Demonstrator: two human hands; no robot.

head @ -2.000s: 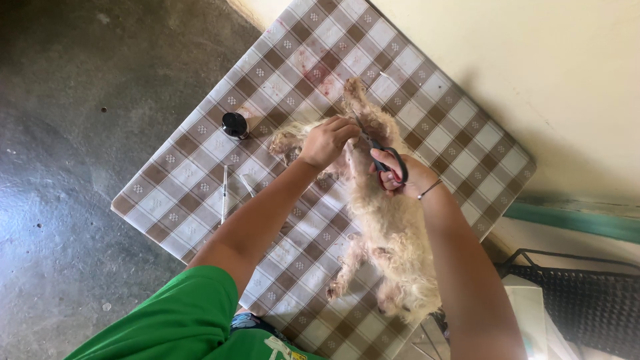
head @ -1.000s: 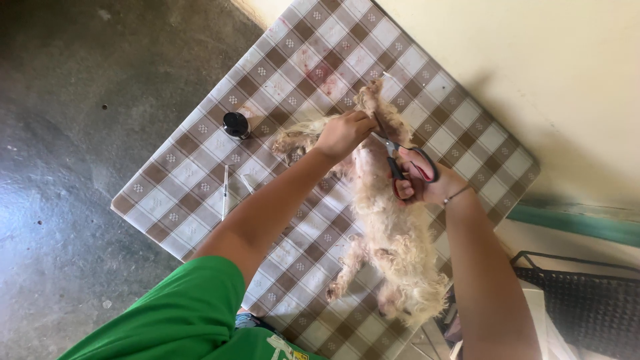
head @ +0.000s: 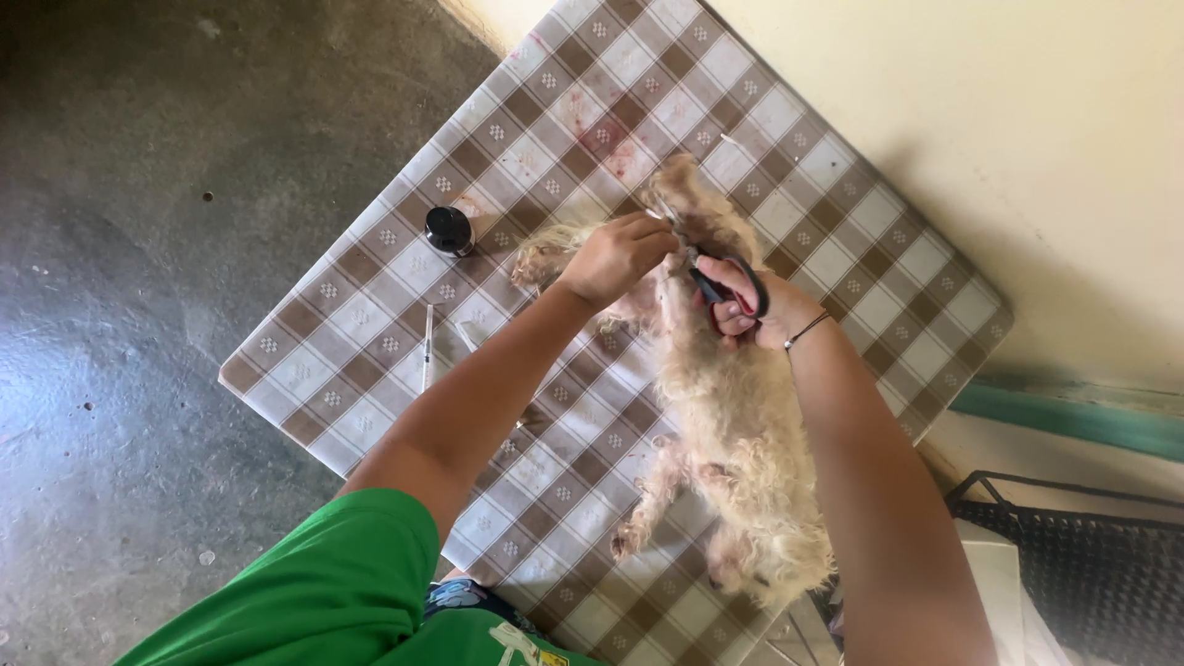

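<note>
A dog with curly cream fur (head: 731, 416) lies on its back or side on a checkered tablecloth (head: 370, 305), its head toward the near edge. My right hand (head: 745, 301) grips scissors with black and red handles (head: 760, 294), their blades pointing up and left at the dog's hind end. My left hand (head: 622, 257) is closed, fingertips pinching at the fur or skin beside the blades; what exactly it pinches is too small to tell. A thin syringe (head: 427, 347) and another clear plastic piece (head: 467, 335) lie left of the dog, near my left forearm.
A jar or bottle with a black lid (head: 450, 231) stands toward the table's left side. Reddish stains (head: 606, 139) mark the cloth beyond the dog. A small white stick (head: 731, 140) lies near the far right edge. A wall borders the right, with a black woven basket (head: 1091, 564) below.
Compared with one second ago, my right hand and the scissors have shifted slightly up and left, toward my left hand. The dog's body lies much as before.
</note>
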